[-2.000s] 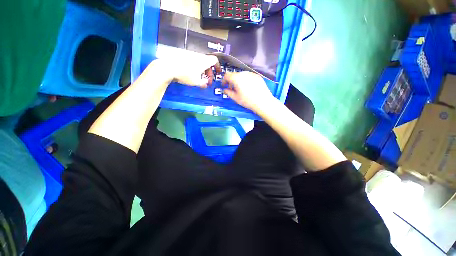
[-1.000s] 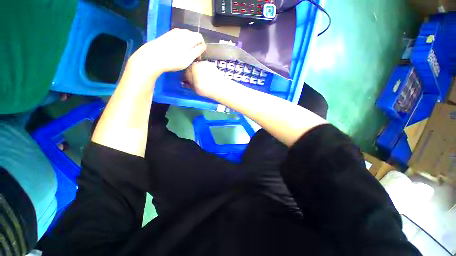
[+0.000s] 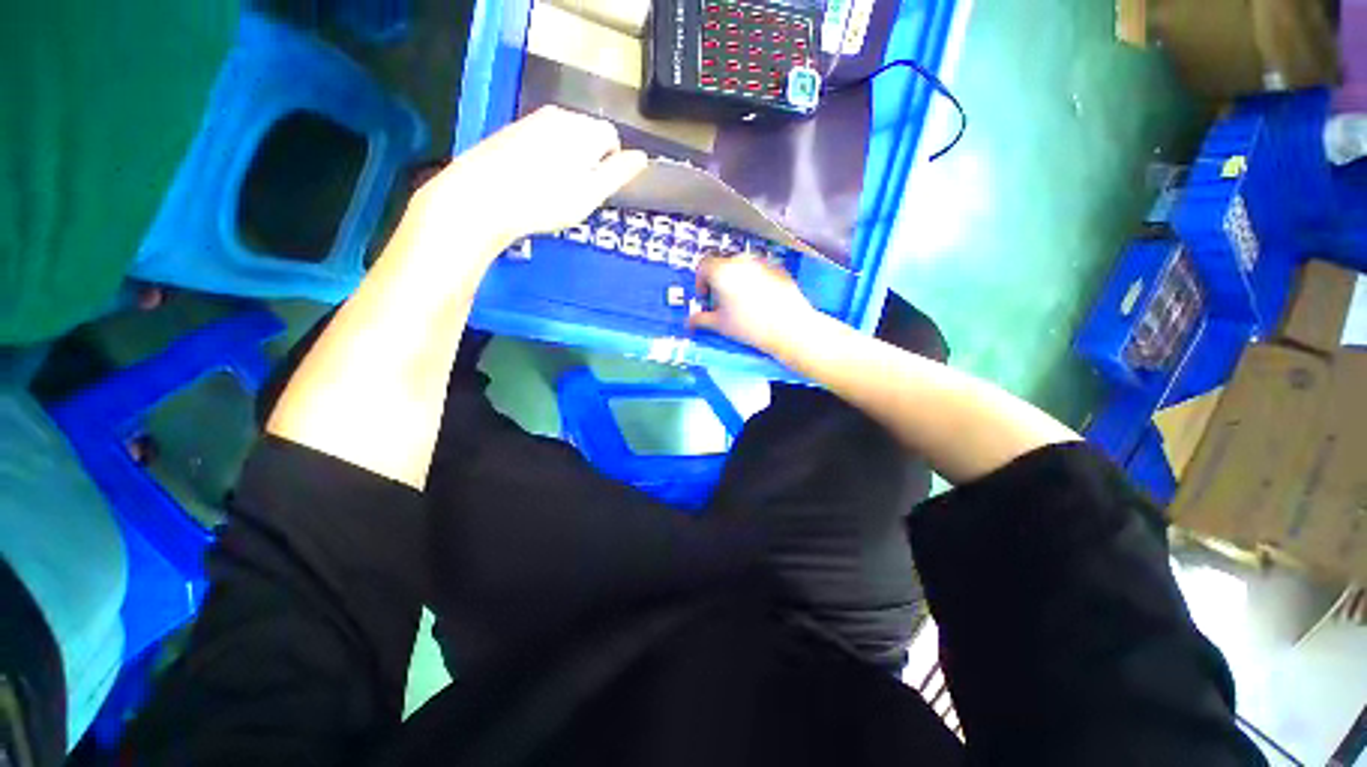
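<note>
My left hand (image 3: 562, 173) grips the near edge of the dark printed sheet (image 3: 690, 195) and holds it lifted like a flap. Under it, rows of small whitish and dark square units (image 3: 637, 237) stand at the near part of the blue crate (image 3: 555, 310). My right hand (image 3: 745, 304) is low over the right end of the rows, fingers bent down. A small unit (image 3: 676, 295) lies by its fingertips; whether the fingers hold one is too small to tell. The black box with red marks (image 3: 753, 57) sits on the sheet, with one square unit (image 3: 802, 87) on its corner.
A black cord (image 3: 954, 113) curls over the crate's right edge. Tan cardboard (image 3: 592, 38) lies left of the box. Blue stools (image 3: 323, 277) and a seated person's green clothing (image 3: 90, 135) are at left. Blue bins (image 3: 1147, 307) and cartons (image 3: 1274, 450) stand at right.
My left hand stays on the lifted sheet edge. My right hand has moved from beside the left hand to the right end of the rows. The view has shifted, showing more of the black box.
</note>
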